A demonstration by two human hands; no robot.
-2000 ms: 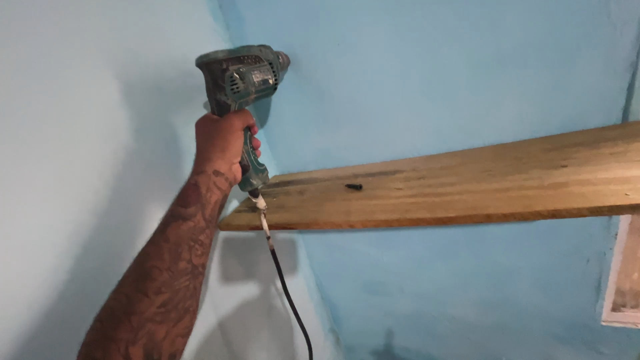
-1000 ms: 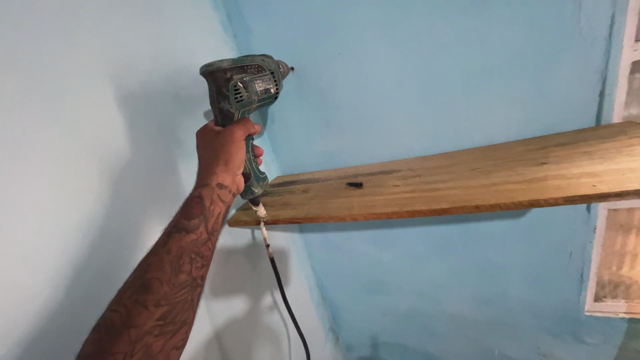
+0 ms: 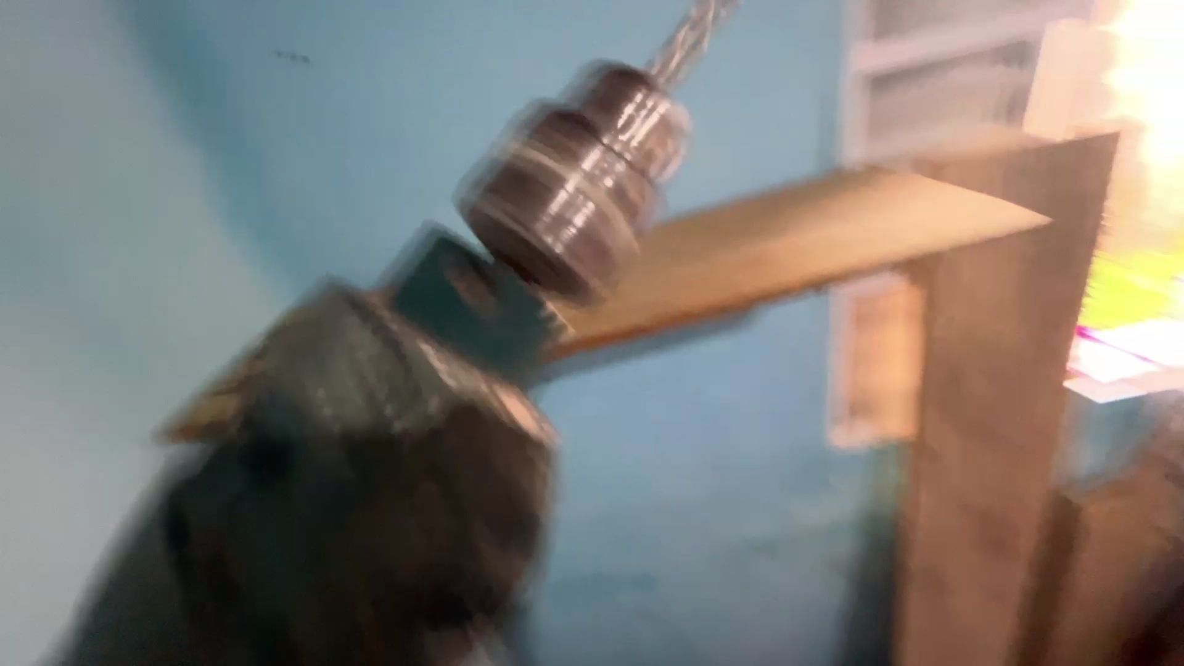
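Blurred and very near, a green corded power drill fills the lower left of the head view. Its metal chuck points up to the right and holds a twist bit, whose tip is cut off by the top edge. Neither of my hands can be made out; the drill's grip is out of sight. Behind the drill, a wooden board runs along the blue wall, partly hidden by the chuck and body.
Small dark marks show on the wall at upper left. On the right stands an upright wooden plank, in front of a pale window frame. Strong light glares at the far right edge.
The drill has come away from the wall, close to the camera, and its chuck and bit now show. My left hand, earlier around its grip, has gone from sight. The view has shifted right.
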